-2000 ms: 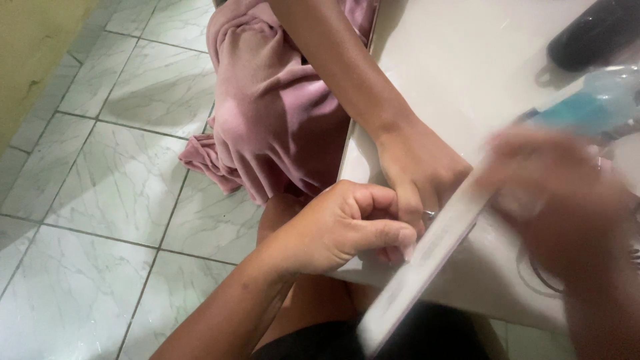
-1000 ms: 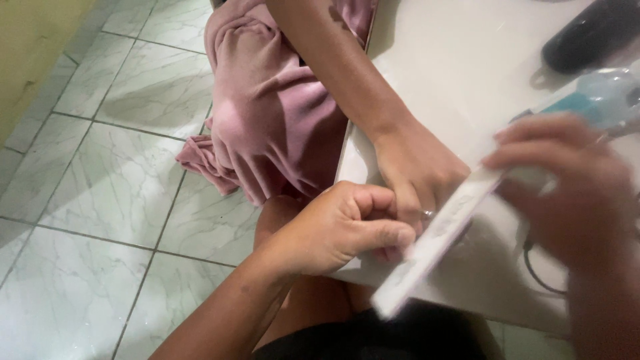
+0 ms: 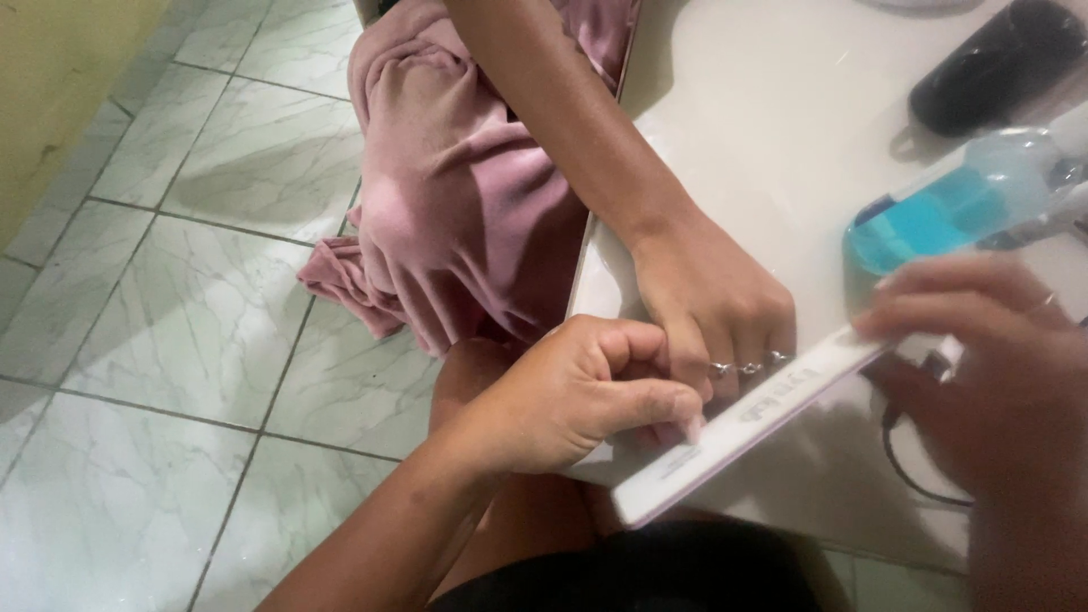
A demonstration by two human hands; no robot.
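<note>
My left hand (image 3: 595, 395) grips a finger of another person's hand (image 3: 722, 297), which rests on the white table and wears silver rings. In my right hand (image 3: 977, 365), blurred, is one end of a long white nail file (image 3: 748, 429) that bears writing. The file slants down to the left, and its flat face passes by my left thumb and the held fingertip. Whether it touches the nail cannot be told.
A clear bottle of blue liquid (image 3: 943, 212) lies on the white table (image 3: 790, 110), near a black case-like object (image 3: 994, 68). A dark cable (image 3: 909, 476) curves beside my right hand. Pink cloth (image 3: 467, 170) covers the other person's lap at the table edge, above the tiled floor (image 3: 161, 314).
My right hand and the nail file have shifted back and forth between frames. My left hand and the other person's hand have stayed in place.
</note>
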